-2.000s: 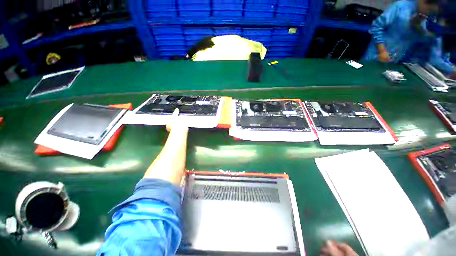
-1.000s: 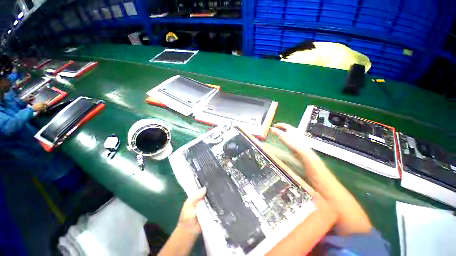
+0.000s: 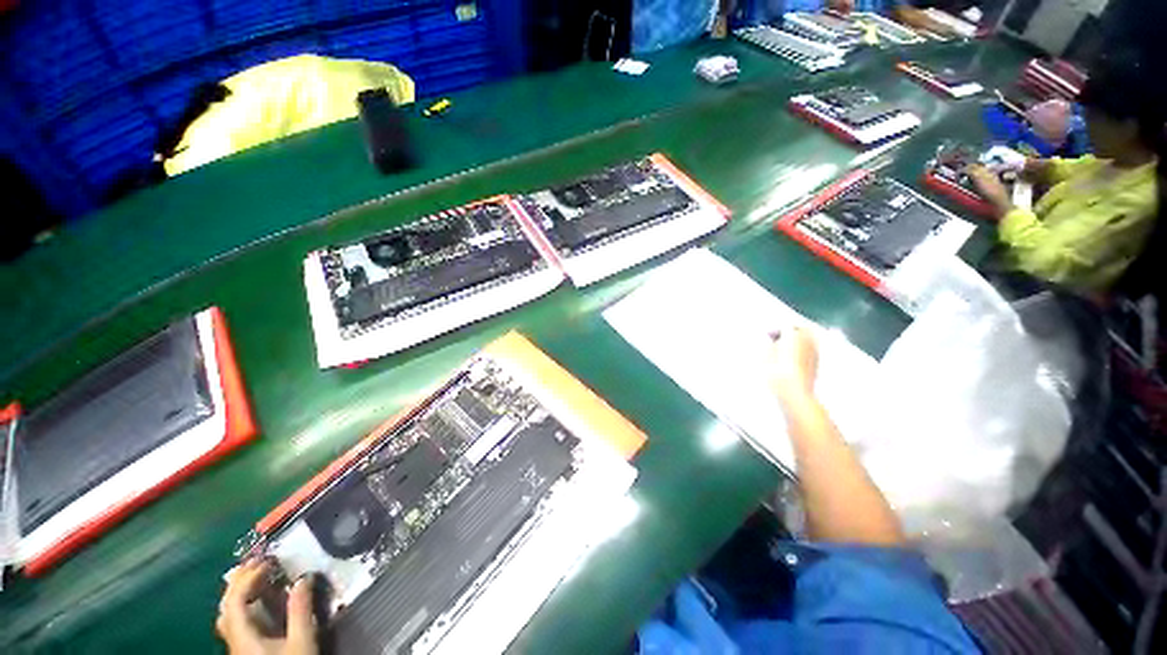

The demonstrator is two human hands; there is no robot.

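Observation:
An open laptop base [image 3: 442, 512] with black and silver internals lies at an angle on the green bench before me, on a white sheet [image 3: 563, 550] and an orange-red pad [image 3: 563, 384]. My left hand [image 3: 271, 612] grips its near left corner, fingers and thumb apart around the edge. My right hand [image 3: 796, 365] is over white sheets [image 3: 717, 320] on the right; whether its fingers hold a sheet cannot be told.
Two open laptop bases [image 3: 435, 271] lie side by side behind. A covered unit [image 3: 115, 422] lies at left, another open base [image 3: 877, 224] at right. A crumpled clear bag [image 3: 973, 397] hangs over the right bench edge. A worker in yellow [image 3: 1088, 224] sits beyond.
The view has swung right. The base held in both hands a second ago now rests on the bench. My right hand has let go of it and moved right over the white sheets.

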